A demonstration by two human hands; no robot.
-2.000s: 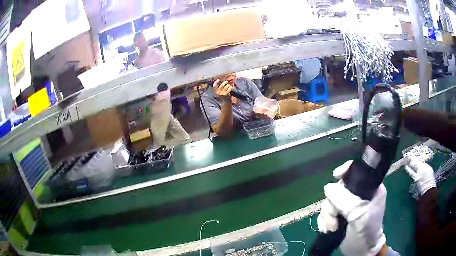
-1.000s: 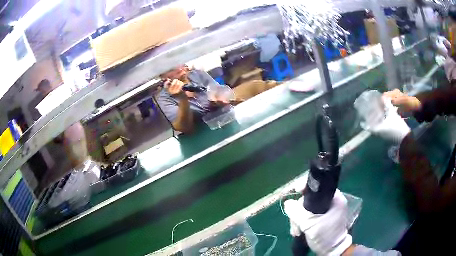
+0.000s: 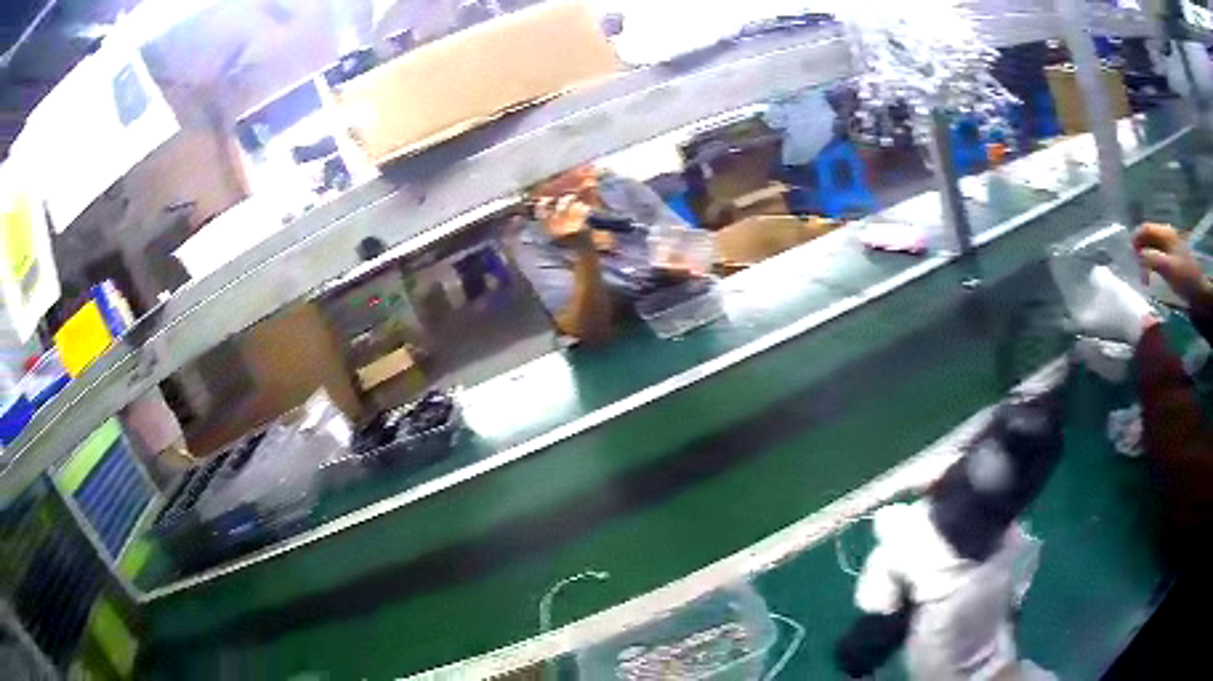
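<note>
My right hand (image 3: 938,599), in a white glove, is at the lower right, blurred. It is closed around a thick black handheld tool (image 3: 998,472), perhaps an electric screwdriver. The tool tilts, its top to the upper right and its black lower end (image 3: 875,645) below the glove. A clear bin (image 3: 605,661) of small silvery-brown pieces, perhaps screws (image 3: 698,652), stands left of my hand at the bottom edge. Thin white wires (image 3: 575,580) curl beside it. My left hand is out of the picture.
The green belt (image 3: 532,532) runs across behind a pale rail (image 3: 811,539). A neighbour's gloved hand (image 3: 1111,309) holds something clear at right. A person sits opposite, an arm (image 3: 585,286) raised. Black parts (image 3: 406,426) lie across the belt, wires (image 3: 931,67) hang above.
The view has swung about. The tool was more upright one second ago and now leans to the right, still in my right hand. The neighbour's hands have lifted a clear item since two seconds ago.
</note>
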